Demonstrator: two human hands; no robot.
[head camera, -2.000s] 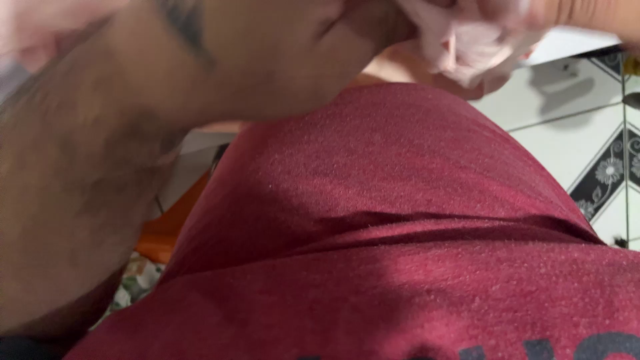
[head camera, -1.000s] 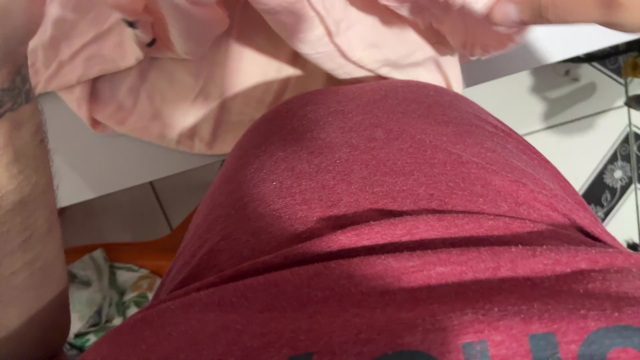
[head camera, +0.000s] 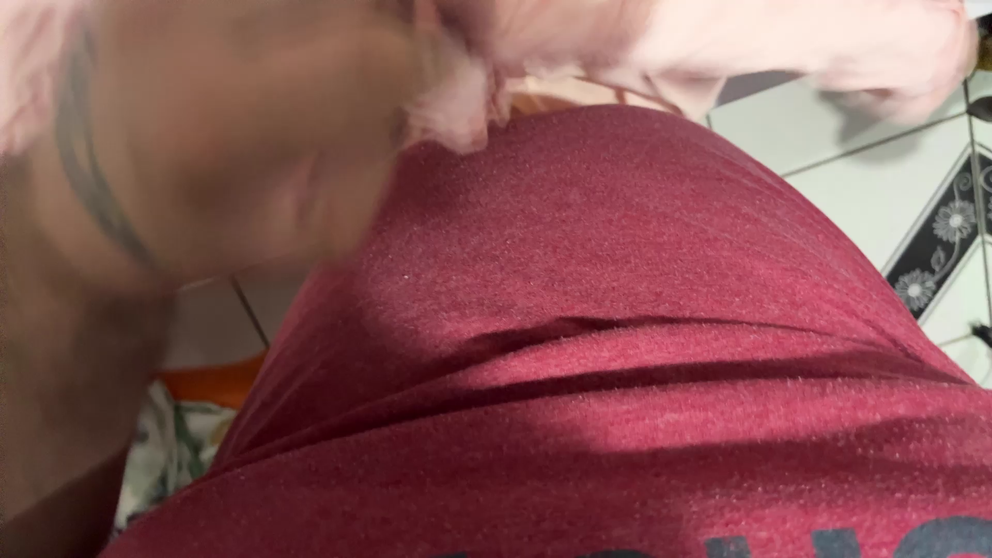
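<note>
My left hand (head camera: 310, 147), badly blurred, reaches in from the left with a dark tattoo line near the wrist. It is closed on bunched pale pink cloth (head camera: 457, 108), a crumpled end of which shows past the fingers. More of the pink fabric stretches along the top edge to the upper right, blurred as well. My right hand cannot be made out; the fabric or the frame edge hides it. My dark red shirt (head camera: 589, 232), with dark lettering at the bottom, fills the middle.
White floor tiles (head camera: 837, 139) with a black floral strip (head camera: 938, 232) lie at the right. At the lower left are an orange surface (head camera: 213, 381) and a white cloth with a leafy print (head camera: 174, 442). A sliver of a white surface shows behind the pink fabric.
My left hand has swung inward from the left edge, over the front of my shirt. The pink cloth, spread out a second ago, is now bunched and lifted.
</note>
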